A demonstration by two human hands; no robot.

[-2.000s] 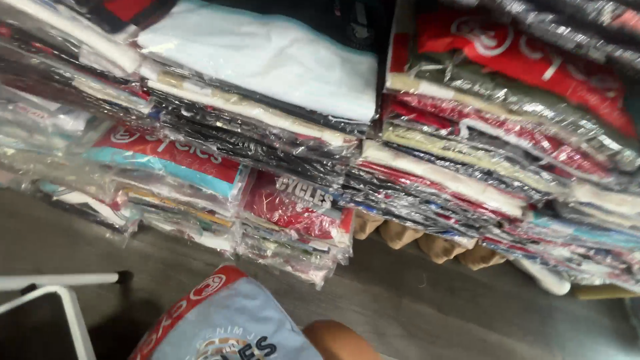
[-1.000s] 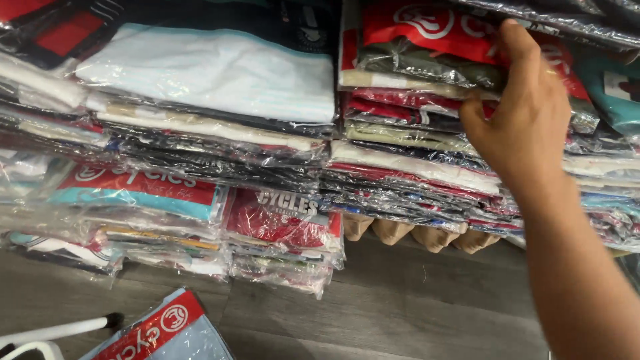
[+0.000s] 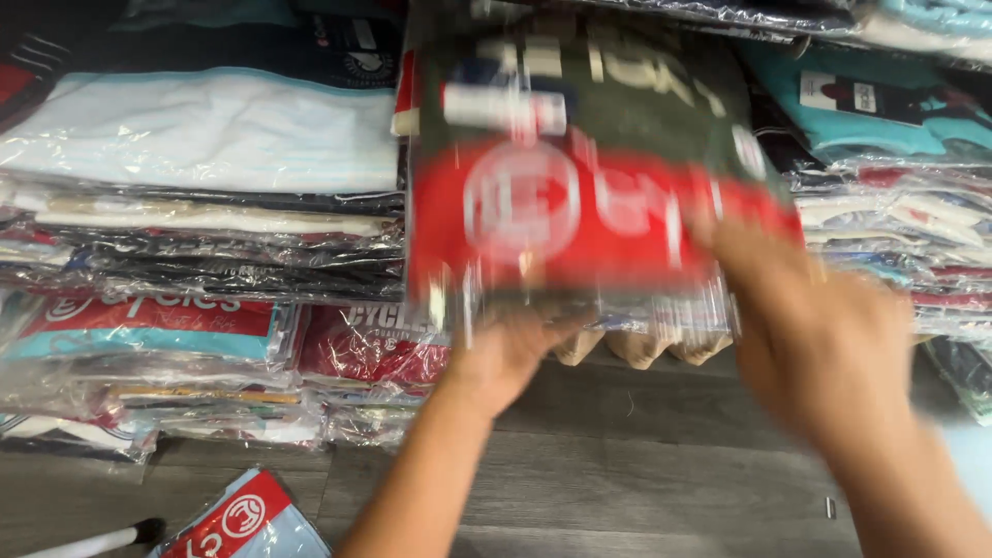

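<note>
Both my hands hold a folded olive-green garment in a clear plastic bag with a red printed band (image 3: 620, 217), blurred by motion. My left hand (image 3: 504, 356) is under its near edge, with the fingers partly hidden beneath it. My right hand (image 3: 821, 333) grips its near right corner, thumb and fingers at the red band. Behind and below the bag, stacks of bagged garments are partly covered by it.
To the left lies a white and navy bagged garment (image 3: 225, 132) on a stack. A teal garment (image 3: 860, 108) tops the right stack. Lower stacks (image 3: 372, 349) stand near the grey wood-look floor (image 3: 604, 480). A light blue bagged garment (image 3: 248, 519) and a white bar (image 3: 93, 542) are at bottom left.
The olive garment with the red band, in its stack before, is now lifted out towards me. My left hand has come into view beneath it, and my right hand has moved down.
</note>
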